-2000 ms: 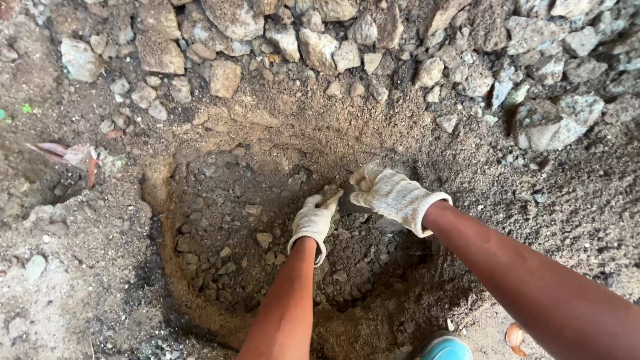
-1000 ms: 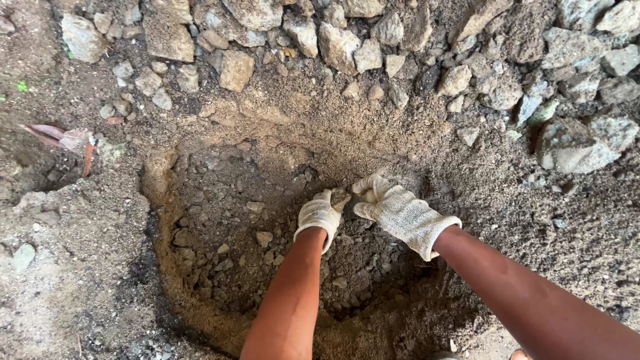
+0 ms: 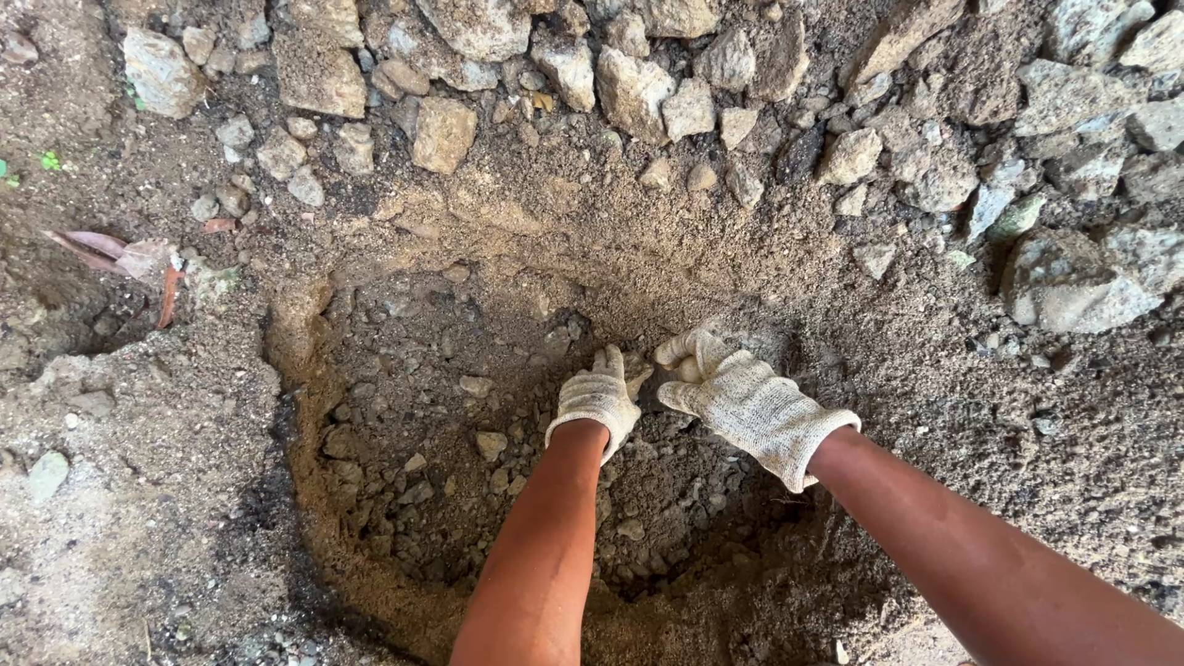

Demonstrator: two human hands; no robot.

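Observation:
Both my hands wear knitted off-white gloves soiled with dirt. My left hand (image 3: 599, 396) is over the loose soil and stones (image 3: 444, 416) in a shallow dug pit, its fingers pointing toward the pit's upper right side. Just right of it, my right hand (image 3: 740, 398) reaches in from the right, thumb and fingers bent toward the left hand with a small gap between the two. Whether either hand holds a small stone or some soil cannot be told, as the fingertips are partly hidden.
Broken rocks (image 3: 634, 92) lie in a band beyond the pit, with a large grey rock (image 3: 1078, 282) at the right. The pit's sandy rim (image 3: 305, 444) curves round the left side. Dry leaves (image 3: 97, 252) lie on the ground at the left.
The hands stay close together over the same part of the pit. A slight gap now shows between their fingers, where one second ago they seemed to meet.

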